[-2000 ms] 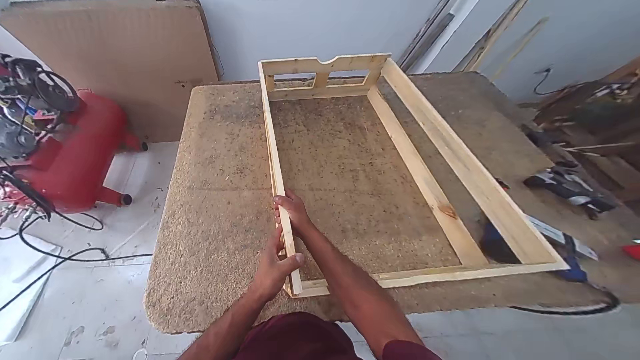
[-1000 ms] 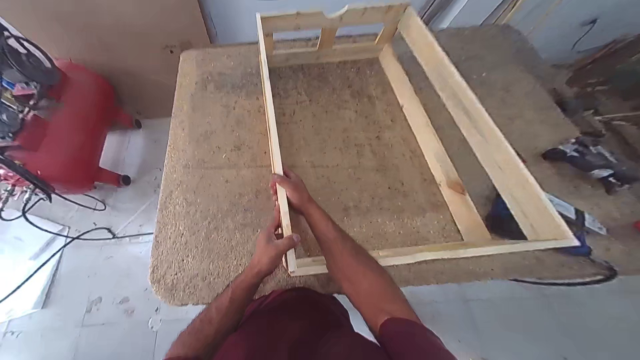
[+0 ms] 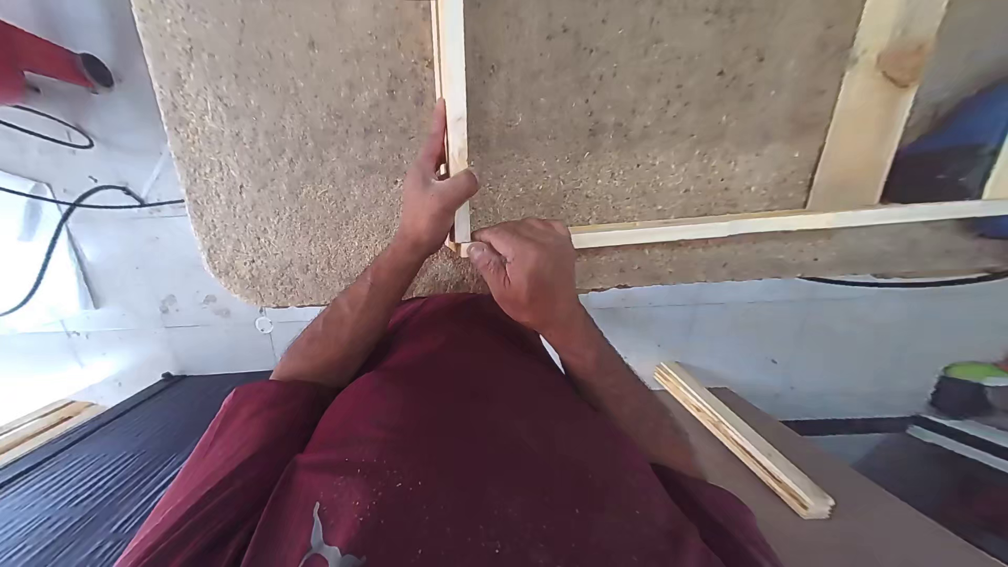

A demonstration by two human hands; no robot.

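A pale wooden frame (image 3: 709,228) lies on a sawdust-strewn particle-board worktop (image 3: 315,118), its near left corner close to my body. My left hand (image 3: 433,201) grips the left side rail (image 3: 453,79) just above that corner, thumb on top and fingers along the outer side. Over the near rail, right beside the corner, my right hand (image 3: 529,264) is closed, its thumb at the joint. A knotted flat slat (image 3: 874,102) of the frame runs away from me at the right. The far end of the frame is out of view.
Behind me at the lower right, a bundle of wooden strips (image 3: 744,441) rests on a brown board (image 3: 866,504). Black ribbed material (image 3: 142,449) is at the lower left. A red tank (image 3: 39,59) and black hoses (image 3: 59,228) are on the left. A blue object (image 3: 957,134) sits beyond the slat.
The view has tilted strongly down toward my body. My right hand has moved from the left rail to the near rail at the corner. My left hand remains on the left rail.
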